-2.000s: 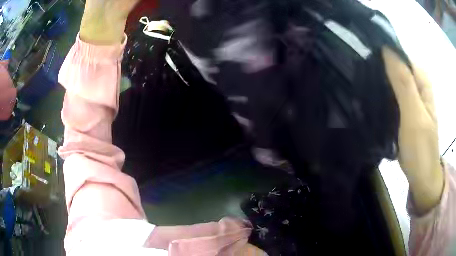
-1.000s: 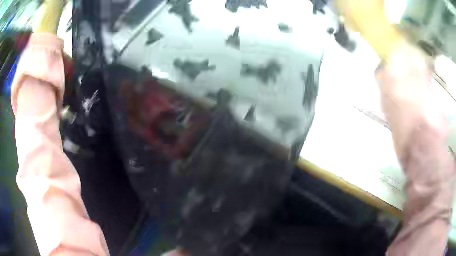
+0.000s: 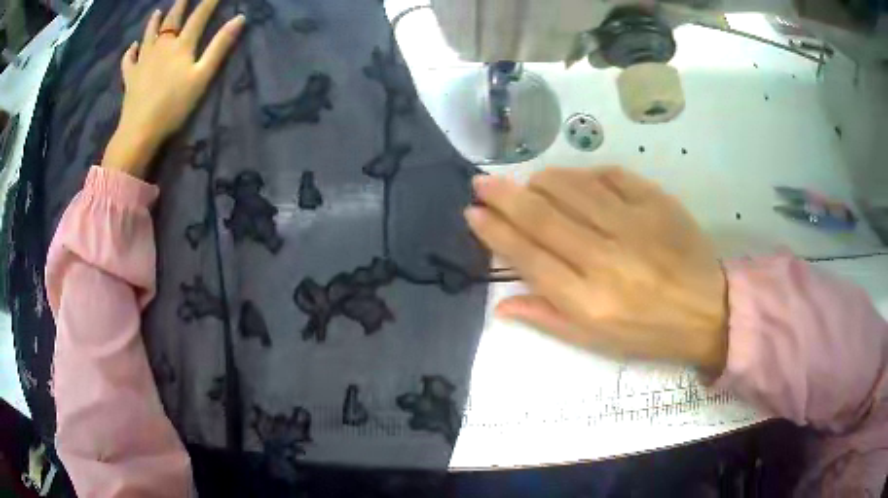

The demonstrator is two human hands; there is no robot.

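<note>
A sheer dark panel with dark raised motifs (image 3: 312, 243) lies spread over the left part of the white table, with darker lines running down it. My left hand (image 3: 175, 78) lies on the panel at the upper left, fingers spread, a ring on one finger. My right hand (image 3: 604, 263) is at the panel's right edge, slightly blurred, fingertips at the edge; whether they pinch it I cannot tell. The presser foot and needle area (image 3: 501, 97) is just above the right fingertips.
The machine head crosses the top, with a cream knob (image 3: 651, 92) below it. A round metal disc with holes (image 3: 584, 131) is right of the needle plate (image 3: 536, 112). Thread snips (image 3: 816, 207) lie at the right. Ruler marks run along the table's front edge (image 3: 623, 454).
The panel was in motion and hung over the table edge; now it lies flat on the table. My left hand has come into view on it, and my right hand has moved to its right edge.
</note>
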